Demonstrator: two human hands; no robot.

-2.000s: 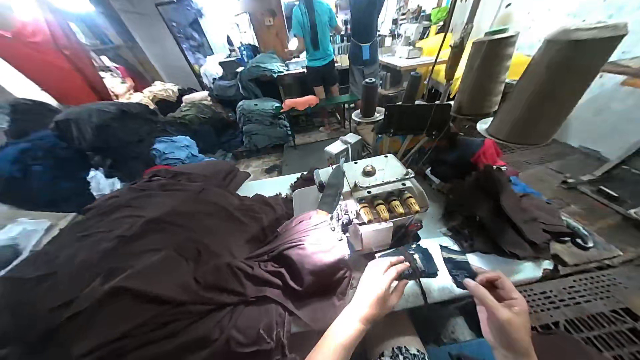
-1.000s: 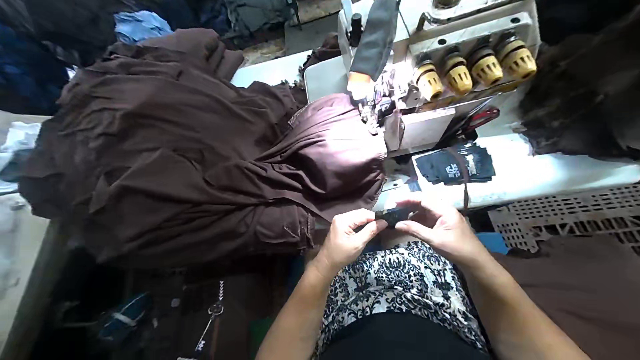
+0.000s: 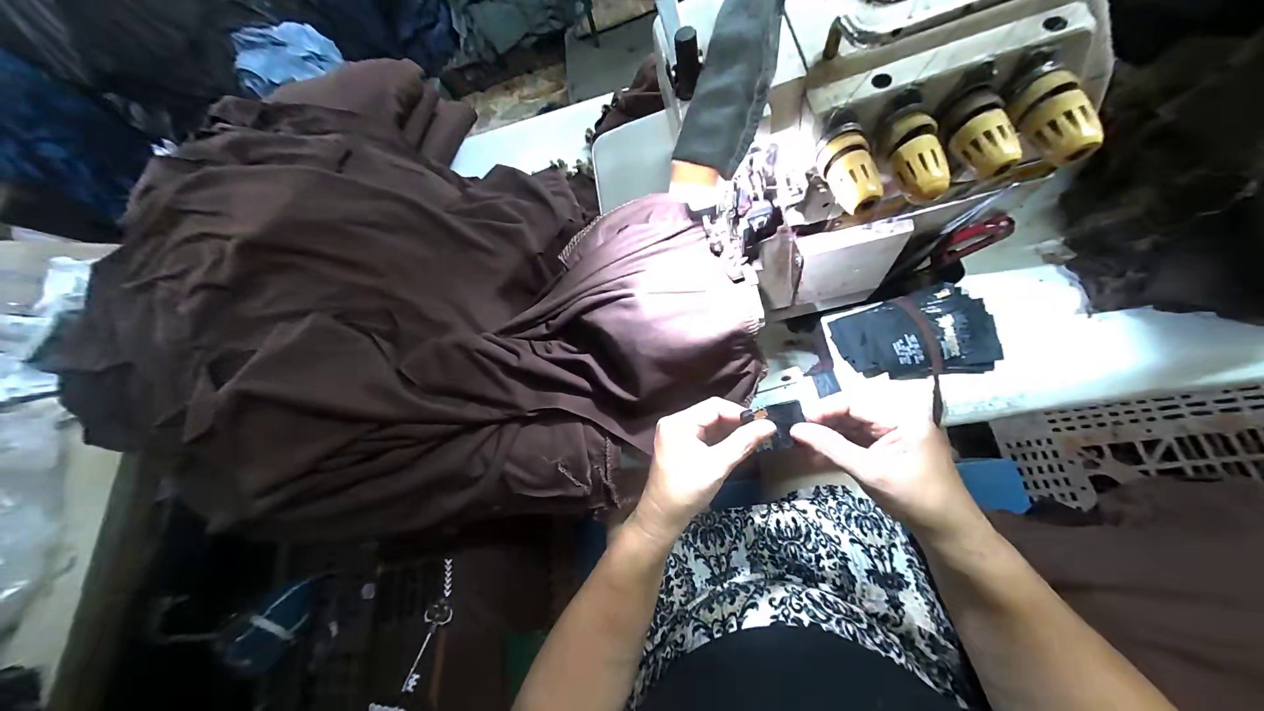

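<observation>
Between my left hand (image 3: 696,459) and my right hand (image 3: 884,449) is a small black fabric label (image 3: 780,425), pinched by the fingertips of both in front of the sewing machine. Just beyond my right hand, a stack of black labels (image 3: 913,334) bearing writing lies on the white table, with a brown strip across it. Brown fabric (image 3: 395,336) is heaped to the left, and its lit part reaches the presser foot area of an overlock sewing machine (image 3: 820,89) with several yellow tension knobs.
Red-handled scissors (image 3: 973,237) lie beside the machine. Dark fabric (image 3: 1175,188) is piled at the right, above a white perforated plastic crate (image 3: 1145,434). More brown cloth (image 3: 1136,583) is at the lower right. Blue garments (image 3: 286,59) lie at the back left.
The view has tilted sharply down. Two seconds ago each hand held dark pieces apart; now both hands meet on one small label, and the stack rests on the table.
</observation>
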